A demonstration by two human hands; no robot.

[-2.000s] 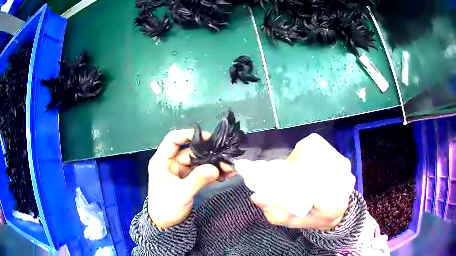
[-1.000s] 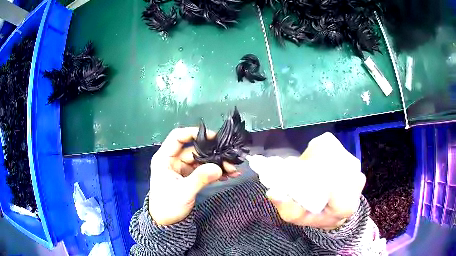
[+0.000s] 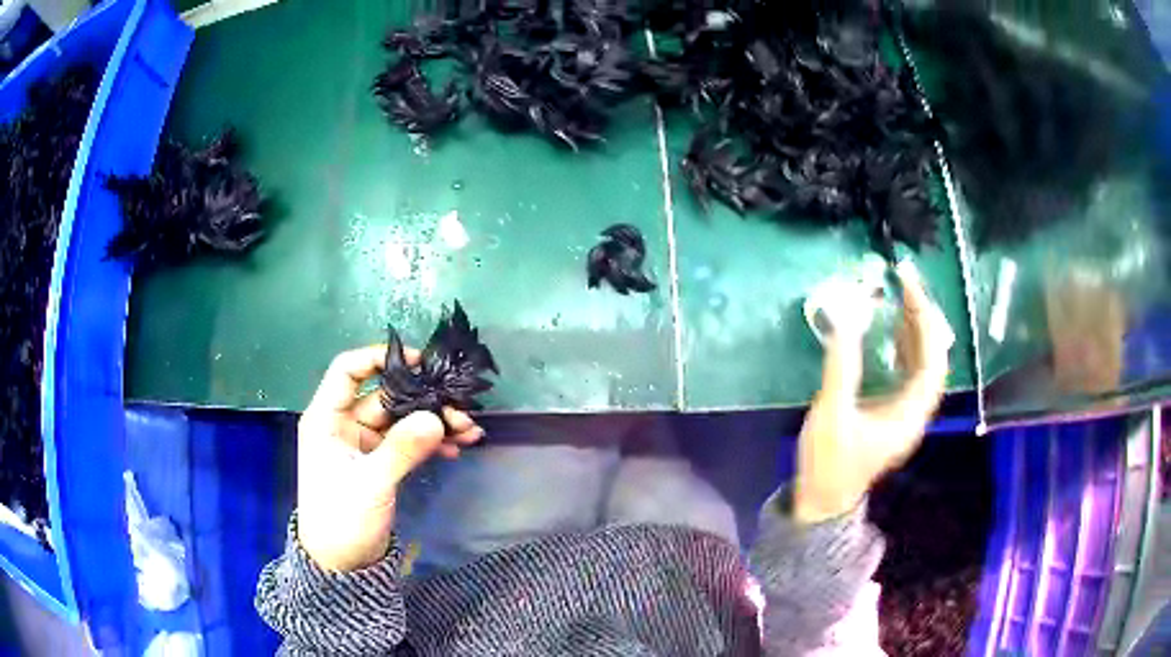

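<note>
My left hand holds a black spiky hair piece in its fingertips just in front of the table's front edge. My right hand is over the right part of the green table, slightly blurred, with thumb and fingers spread apart. A white round shape, likely the glue bottle seen end-on, is at the thumb tip on the table; its outline is washed out by glare. A small curved black hair section lies singly on the table between the hands.
A large heap of black hair parts covers the table's far side. A black clump lies at left by the blue bin. A lower crate with dark reddish pieces is below right. Crumpled white plastic is lower left.
My right hand has moved away from the hair piece, out to the right over the table, and its fingers have opened from the white bottle. My left hand, still holding the piece, appears further left.
</note>
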